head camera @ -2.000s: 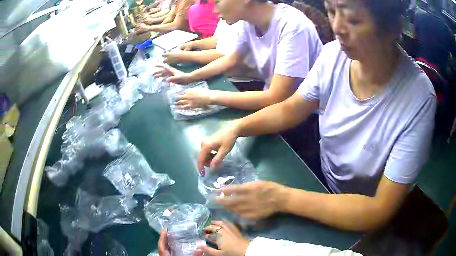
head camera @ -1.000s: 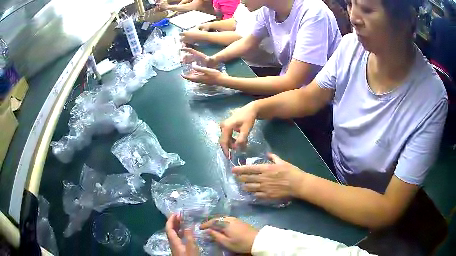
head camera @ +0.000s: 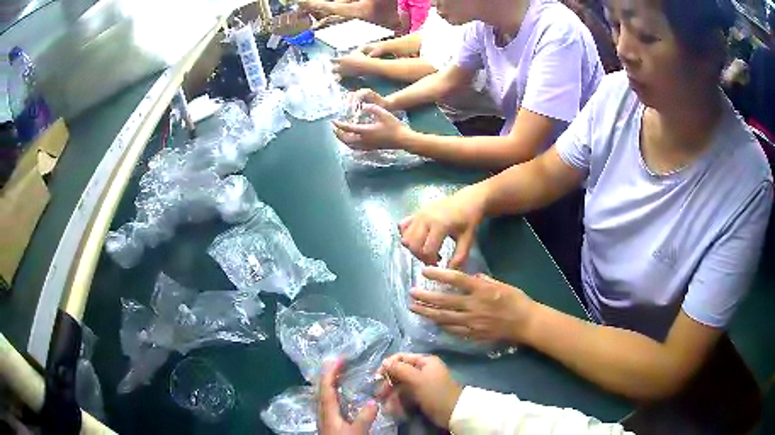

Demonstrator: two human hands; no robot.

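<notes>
My left hand (head camera: 342, 404) is cut off by the bottom edge, with fingers raised and apart beside clear film. My right hand (head camera: 422, 387), in a white sleeve, has its fingertips closed on the edge of a clear poly bag (head camera: 381, 409); the fingertips are blurred. Just beyond my hands, a clear cup (head camera: 313, 327) with a small white fitting lies in crinkled film. Another clear bagged piece (head camera: 289, 409) lies left of my left hand. A loose clear cup (head camera: 201, 386) stands farther left.
Bagged pieces (head camera: 183, 183) run along the dark green bench. Other bags (head camera: 263, 255) lie nearer. A cream rail (head camera: 119, 204) crosses the left side. A brown carton (head camera: 21, 204) is far left. A person (head camera: 671, 221) at right works on a clear cup; others sit beyond.
My hands have moved off the clear piece they held upright two seconds ago. My right fingertips have closed on film. The view has shifted, showing the loose cup more fully.
</notes>
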